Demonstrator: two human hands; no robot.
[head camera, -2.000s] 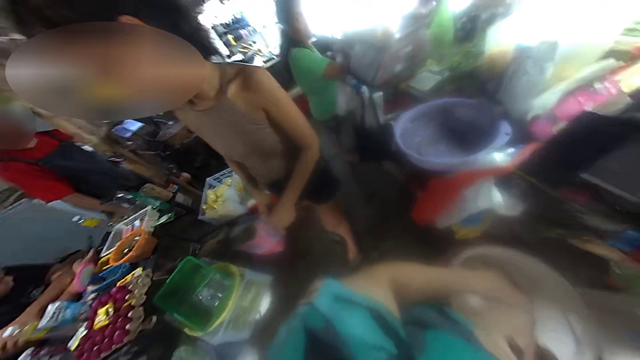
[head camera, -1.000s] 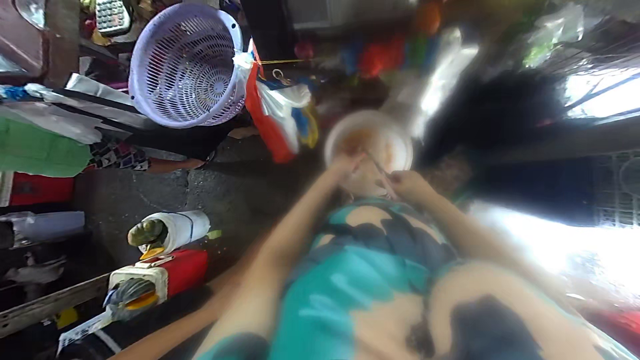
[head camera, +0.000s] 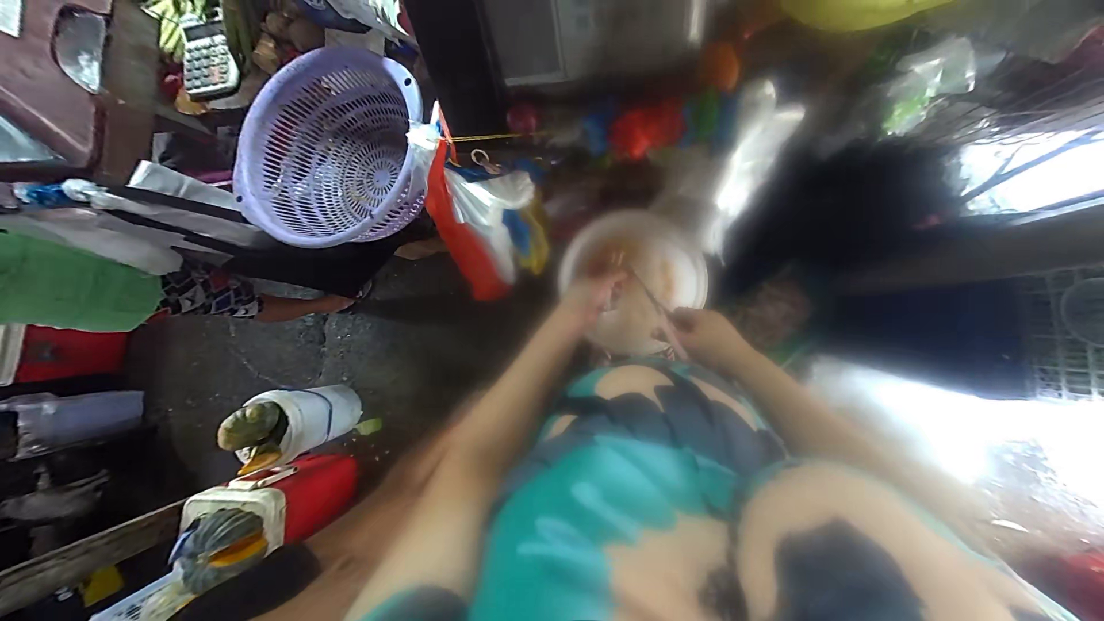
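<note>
Low in front of my body is a round whitish tub (head camera: 634, 241), blurred, with brownish and orange patches inside. My left hand (head camera: 602, 293) is over its left side with the fingers bent; whether it holds something is too blurred to see. My right hand (head camera: 694, 329), at the tub's right rim, is closed on the handle of a knife (head camera: 649, 291), whose thin dark blade points up and left across the tub toward my left hand. The knife's tip lies close to the left fingers. A patterned teal, black and tan garment covers my body just below the tub.
A purple perforated plastic basket (head camera: 332, 147) stands upper left, with red, white and blue plastic bags (head camera: 470, 228) hanging beside it. A calculator (head camera: 210, 59) lies above. At lower left are a white bucket holding squash (head camera: 315, 418), a red cooler (head camera: 319, 496) and a person's green garment (head camera: 78, 276).
The view has swung a lot since two seconds ago. Both hands are over the tub one second ago and now. The person in the sleeveless top is out of view.
</note>
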